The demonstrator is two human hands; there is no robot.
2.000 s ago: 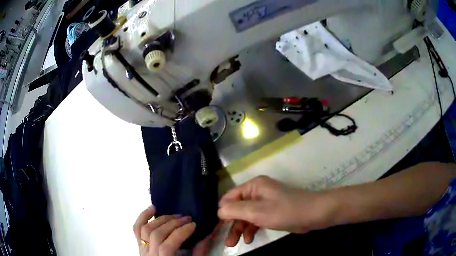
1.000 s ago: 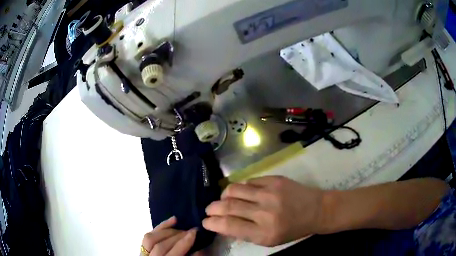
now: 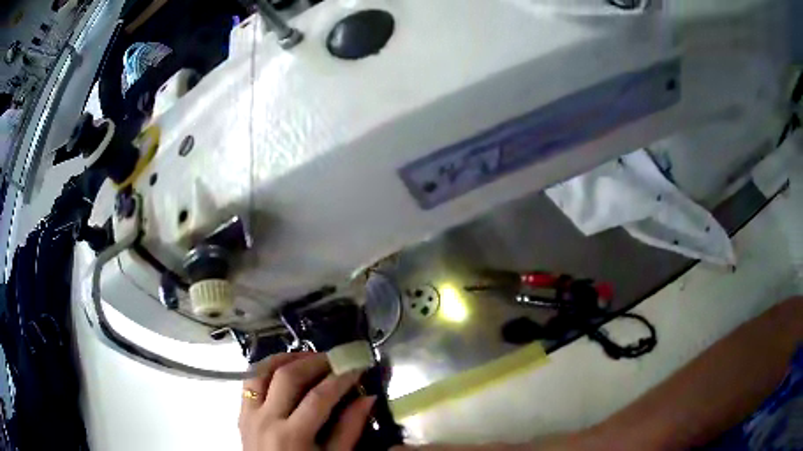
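Observation:
The black fabric piece (image 3: 379,407) lies under the needle area, mostly covered by my left hand, with small metal glints along its edge. My left hand (image 3: 304,407), with a gold ring, has its fingers bent over the fabric close to the presser foot (image 3: 295,333). The cream knob (image 3: 350,357) is in front of its fingers. The zipper pull cannot be made out. My right forearm comes in from the right edge; the right hand is cut off by the bottom edge. The white sewing machine head (image 3: 326,150) fills the upper middle.
Yellow tape (image 3: 475,380) lies beside the metal bed plate (image 3: 493,242). Red and black handled tools (image 3: 550,289) with a dark cord loop lie right of the needle. A white cloth (image 3: 638,207) is under the machine arm. A black work pile (image 3: 40,326) is at the left.
The view has shifted, so the machine head looks larger and lower. My left hand has moved up the fabric to the needle area. My right hand has left the picture at the bottom.

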